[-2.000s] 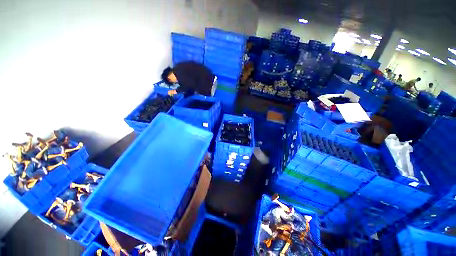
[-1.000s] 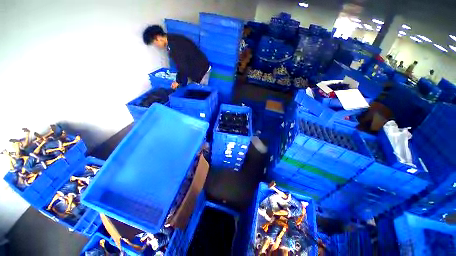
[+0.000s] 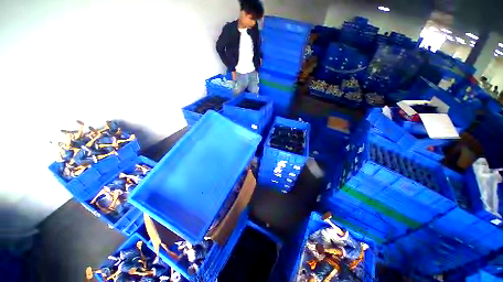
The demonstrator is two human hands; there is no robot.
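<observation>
Neither of my hands is in the picture. Nearest in front of me, an empty blue crate (image 3: 196,173) lies tilted on top of a brown cardboard carton (image 3: 236,212). Under and beside it, crates hold tangled orange-and-dark parts (image 3: 129,264). Another crate of orange, white and dark parts (image 3: 331,259) stands at the bottom right of centre. Two more crates of orange-and-dark parts (image 3: 91,148) stand at the left by the wall.
A person in a dark jacket (image 3: 240,49) stands upright behind crates of black parts (image 3: 209,103). A tall crate with black parts (image 3: 287,140) stands mid-aisle. Stacked crates (image 3: 386,193) line the right, with an open white carton (image 3: 438,124) on top. Grey floor (image 3: 273,204) shows between stacks.
The person has straightened up from bending over the crates and now stands facing this way. The view has swung left, so the crates appear farther right.
</observation>
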